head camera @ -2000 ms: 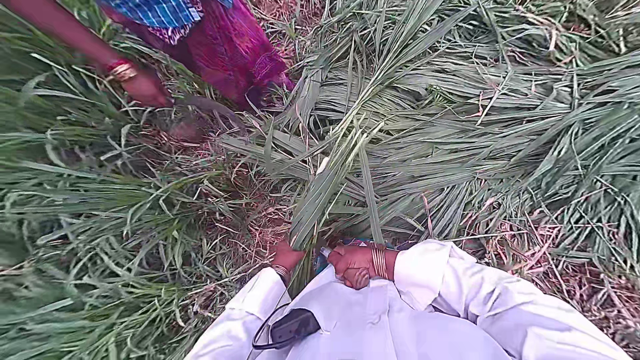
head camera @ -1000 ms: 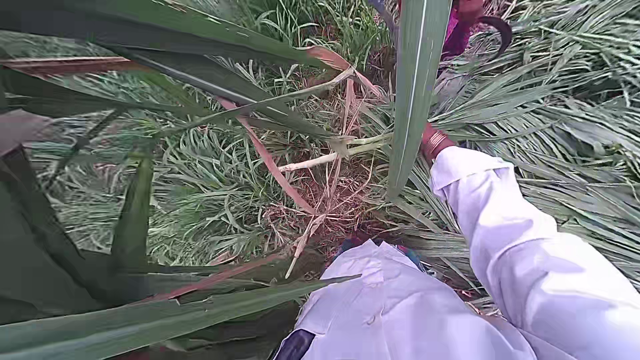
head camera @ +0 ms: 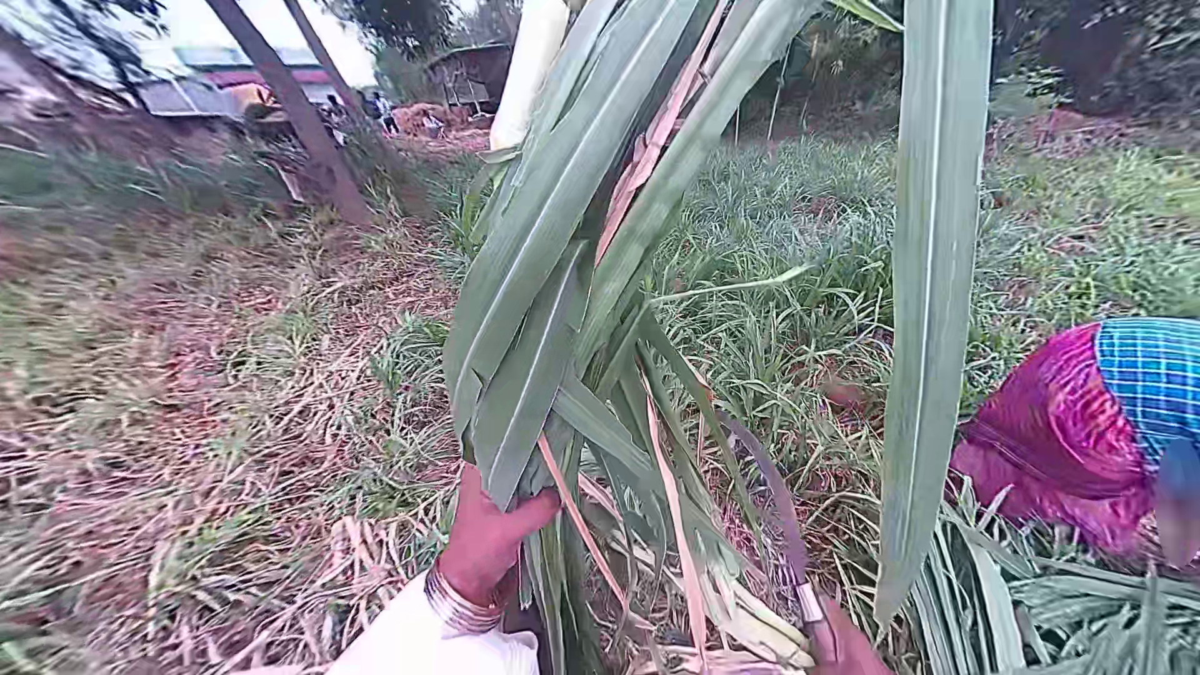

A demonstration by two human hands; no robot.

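Note:
My left hand [head camera: 487, 539], with bangles at the wrist, is closed around a bundle of long green leaves [head camera: 553, 281] that rises past the top of the view. Pale and dry reddish strips hang among them. At the lower right my right hand [head camera: 848, 647] grips the handle of a sickle [head camera: 773, 492]; its curved blade points up, just right of the stalks. Pale stalk ends [head camera: 759, 623] lie beside the sickle handle. The bottom edge cuts off part of my right hand.
At the right a person [head camera: 1069, 431] in pink and checked blue cloth bends low beside cut grass [head camera: 1097, 609]. Standing grass [head camera: 797, 216] grows behind the bundle. Dry stubble [head camera: 206, 450] covers the left ground. Farther back are tree trunks [head camera: 300, 112] and a shed [head camera: 469, 75].
The view has swung up from the ground to the field. The sickle is now in my right hand, and my left hand, earlier low by my clothing, now holds the upright leaf bundle.

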